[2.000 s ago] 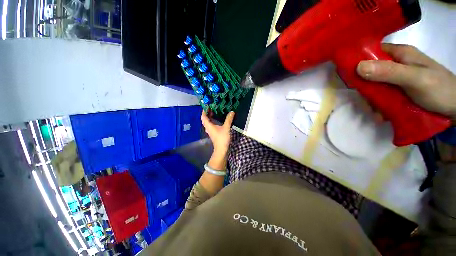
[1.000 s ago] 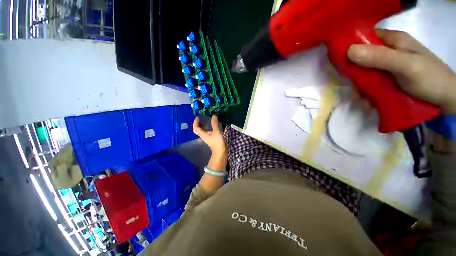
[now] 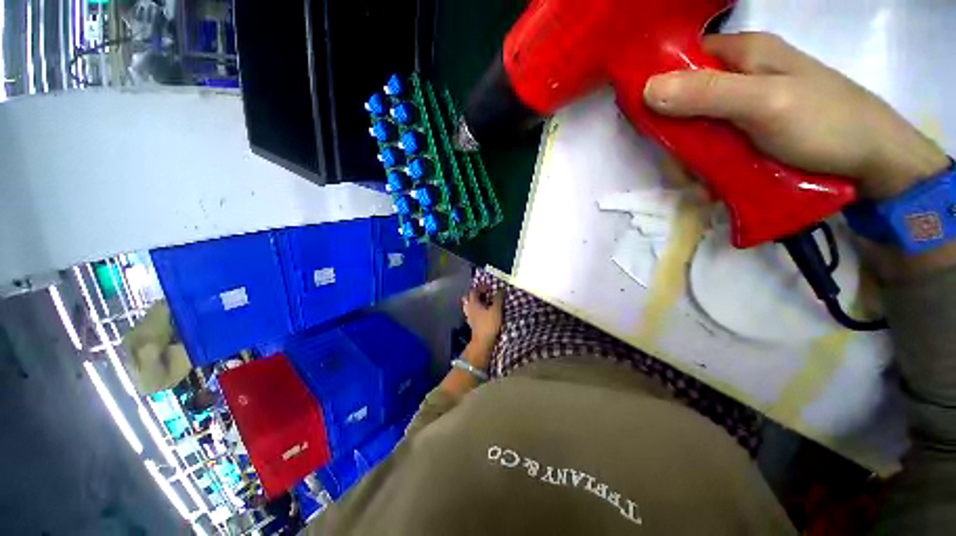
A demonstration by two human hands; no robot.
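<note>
My right hand (image 3: pixel 770 110) grips the handle of a red heat gun (image 3: pixel 671 115) over the bench. Its metal nozzle is at the right side of several green circuit boards (image 3: pixel 451 173), which stand close together beside the black tray. Two rows of shiny blue components (image 3: pixel 409 157) show on the left side of the boards. My left hand (image 3: pixel 482 311) is small in the picture, below the bench edge in front of the checked cloth, away from the boards. Its fingers look bent, and whether it holds anything is unclear.
The black tray (image 3: pixel 278 94) is left of the boards. A white board (image 3: pixel 587 230) with yellowish tape carries a white disc (image 3: pixel 739 277) and white scraps. Blue crates (image 3: pixel 225 298) and a red crate (image 3: pixel 275 424) are stacked at lower left. A black cord hangs from the heat gun.
The heat gun and my right hand have moved left, bringing the nozzle closer to the boards. My left hand has left the boards' lower end and dropped below the bench edge.
</note>
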